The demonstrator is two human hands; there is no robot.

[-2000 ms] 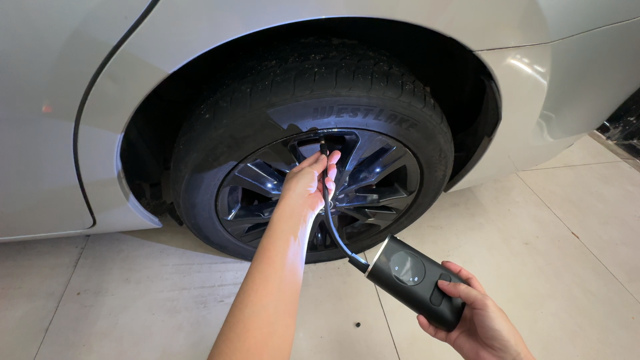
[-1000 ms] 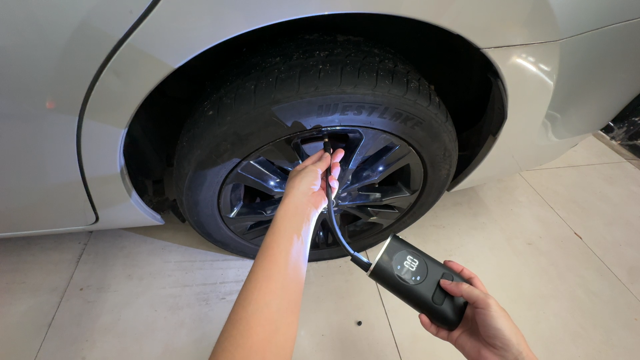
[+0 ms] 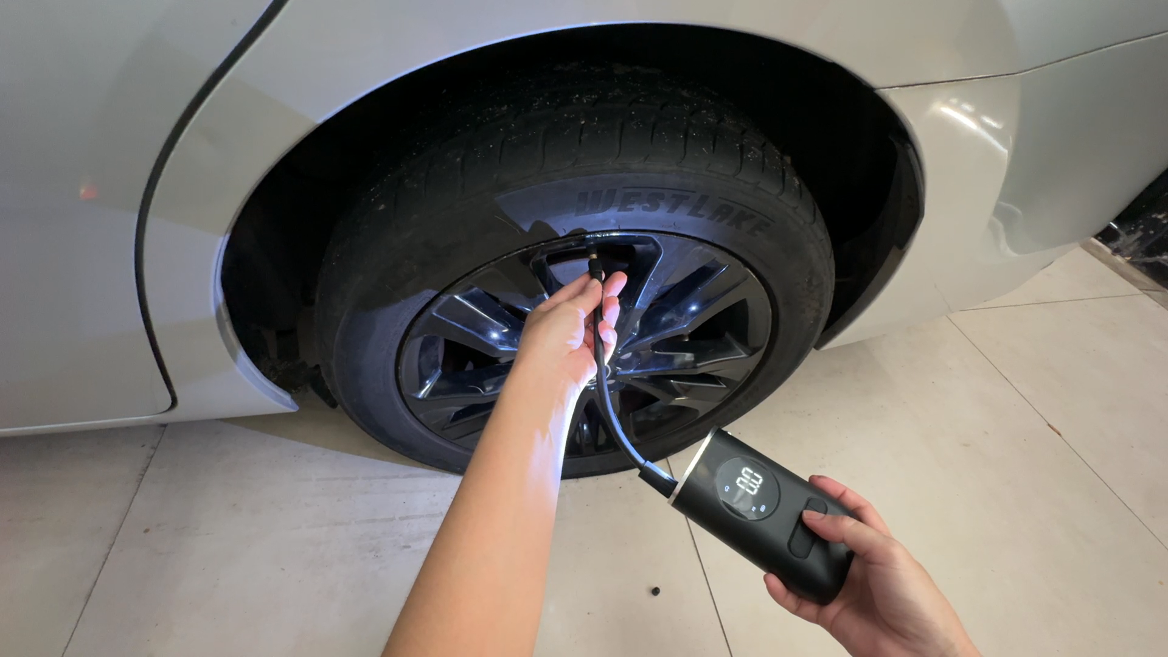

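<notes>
My left hand (image 3: 573,324) grips the black air hose (image 3: 610,411) close to its upper end, at the tire valve (image 3: 592,248) near the top of the dark alloy wheel rim (image 3: 675,351). Down from there the hose curves to a black portable tire inflator (image 3: 762,511), held in my right hand (image 3: 867,566). My right thumb rests on the inflator's button pad (image 3: 807,529), and its round display is lit with digits. The black Westlake tire (image 3: 365,319) surrounds the rim. Whether the hose end is screwed fully onto the valve cannot be told.
The pale car body (image 3: 82,228) arches over the wheel, with a door seam at the left. A small black cap-like piece (image 3: 655,591) lies on the tiled floor (image 3: 319,557) between my arms. A dark object (image 3: 1145,228) stands at the far right edge.
The inflator's display was without clear digits two seconds ago; it showed lit digits one second ago and does now. Both hands keep nearly the same hold.
</notes>
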